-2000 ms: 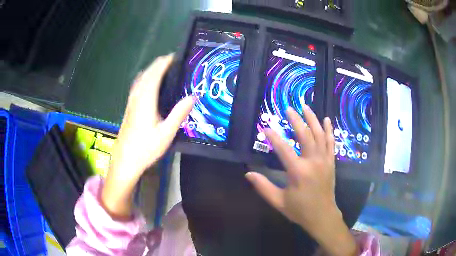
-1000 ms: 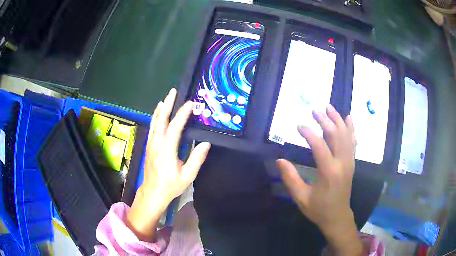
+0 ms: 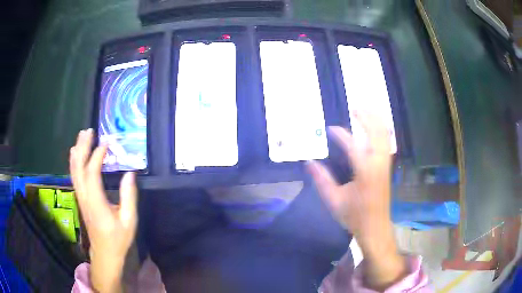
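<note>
A wide black phone tray [image 3: 246, 123] holds several smartphones face up in side-by-side pockets. The leftmost smartphone [image 3: 123, 109] shows a swirl wallpaper that looks partly faded. The second [image 3: 206, 106], third [image 3: 293, 100] and rightmost [image 3: 366, 80] smartphones show white screens. Small red marks sit at their top edges. My left hand [image 3: 106, 200] is open, fingers spread, at the lower left of the leftmost smartphone. My right hand [image 3: 363, 177] is open and blurred, its fingers over the lower part of the rightmost smartphone. Whether any fingertip touches a screen I cannot tell.
A black tray [image 3: 212, 10] lies beyond the phones on the dark green mat [image 3: 57, 74]. At lower left, bright green batteries [image 3: 62, 214] sit in a blue bin [image 3: 23, 182] beside a dark tray [image 3: 34, 246]. Blue plastic [image 3: 426, 212] and a red object [image 3: 470, 257] are at lower right.
The view has turned, so the phone tray appears further left and straighter. The second and third screens went from wallpaper to white, and the rightmost changed. My right hand has moved to the rightmost phone.
</note>
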